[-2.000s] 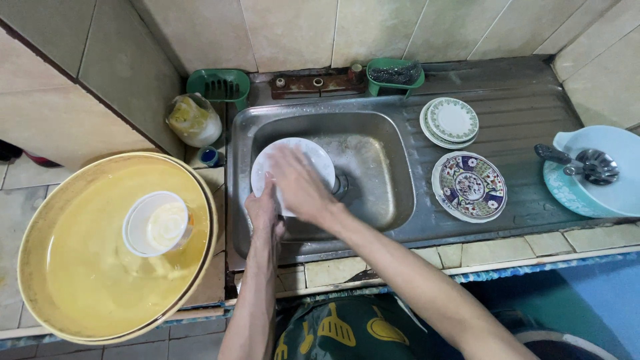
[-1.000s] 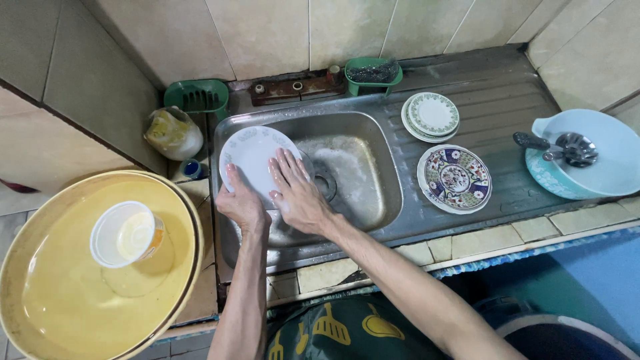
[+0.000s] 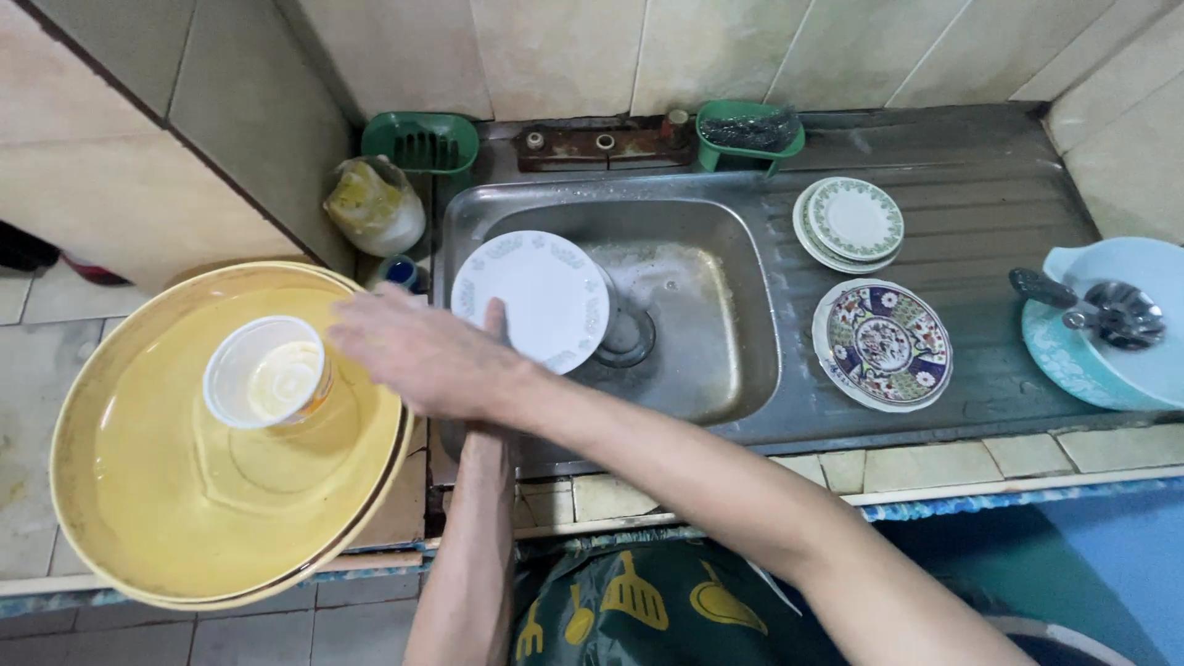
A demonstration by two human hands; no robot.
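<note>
My left hand (image 3: 496,326) holds a white plate (image 3: 546,291) with a faint leaf-patterned rim over the left part of the steel sink (image 3: 763,370); its thumb lies on the plate's face, and the rest is hidden. My right hand (image 3: 416,351), blurred, crosses over the left wrist and hovers at the right rim of a large yellow basin (image 3: 139,518) of water. It holds nothing that I can see. In that basin sits a white plastic tub (image 3: 264,370). Green-rimmed plates (image 3: 856,217) and a stack topped by a colourful patterned plate (image 3: 883,342) rest on the drainboard.
Behind the sink are a green soap dish (image 3: 421,139), a green holder with a dark scouring pad (image 3: 751,129) and a rusty tap base (image 3: 601,148). A bagged container (image 3: 375,208) and blue-lidded jar (image 3: 400,271) stand left. A light-blue bowl (image 3: 1110,268) with a metal utensil (image 3: 1124,316) is at right.
My right hand has left the plate's face and moved left across my left wrist to the yellow basin. The plate remains in my left hand over the sink.
</note>
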